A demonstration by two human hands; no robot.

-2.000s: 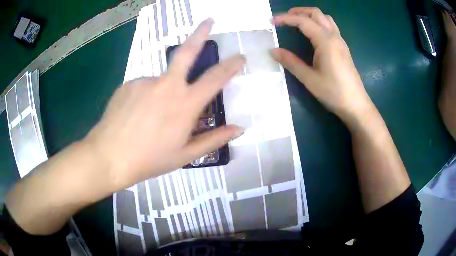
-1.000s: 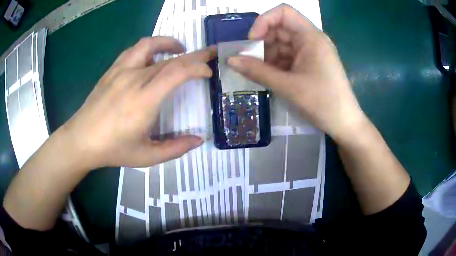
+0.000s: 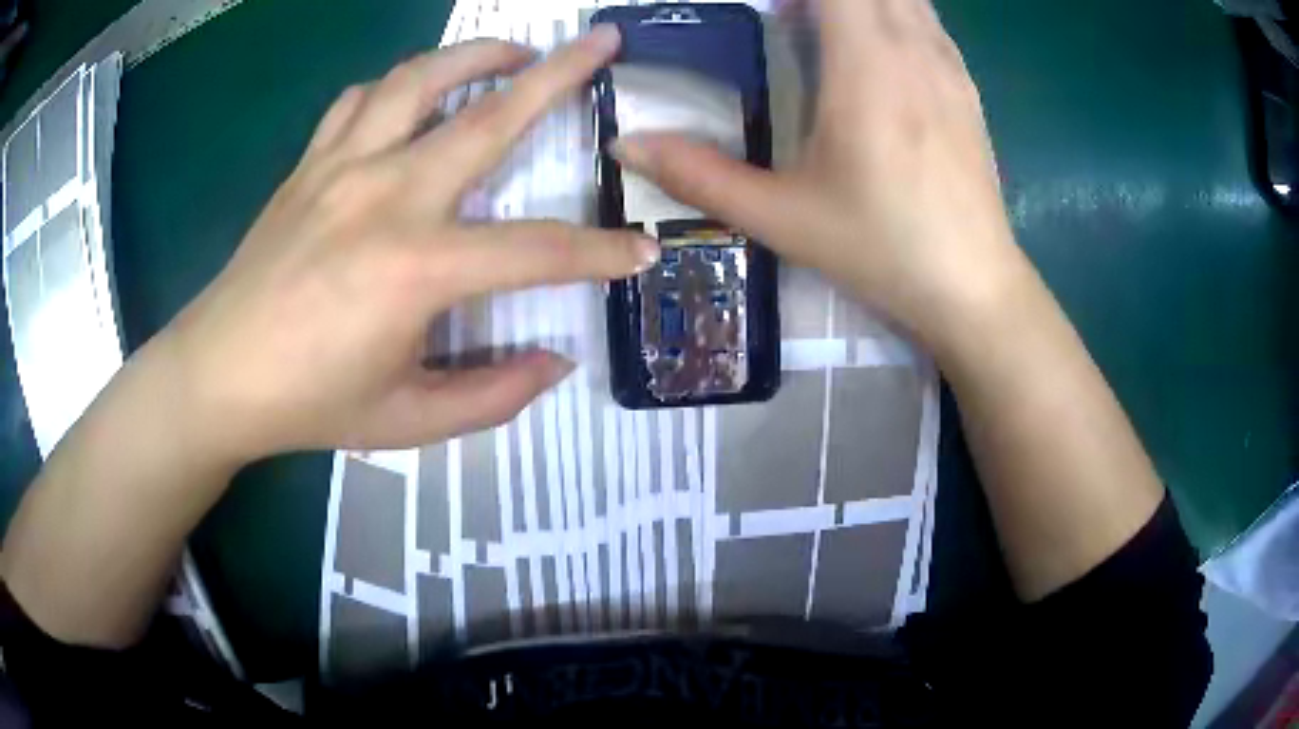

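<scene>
A dark blue-black phone assembly [image 3: 765, 321] lies open side up on the fanned liner sheets [image 3: 769, 470]. Its silvery-brown circuit board [image 3: 694, 321] fills the lower half. A grey sticker [image 3: 677, 107] lies over the recess above the board, its upper part blurred and shiny. My left hand [image 3: 356, 271] is spread at the phone's left side, fingertips touching its left edge and the board's upper left. My right hand [image 3: 890, 185] is blurred; its thumb lies on the sticker, and its other fingers are beyond the phone's right edge. Whether it grips anything is unclear.
A smaller group of liner sheets [image 3: 54, 271] lies at far left on the green surface [image 3: 1111, 328]. A pale curved strip [image 3: 178, 22] runs at upper left. A dark device [image 3: 1272, 128] is cut off at the upper right edge.
The sticker has gone from my right fingers' hold to lying flatter over the recess. The phone appears slightly higher. My left index finger has moved up and another fingertip is now at the board.
</scene>
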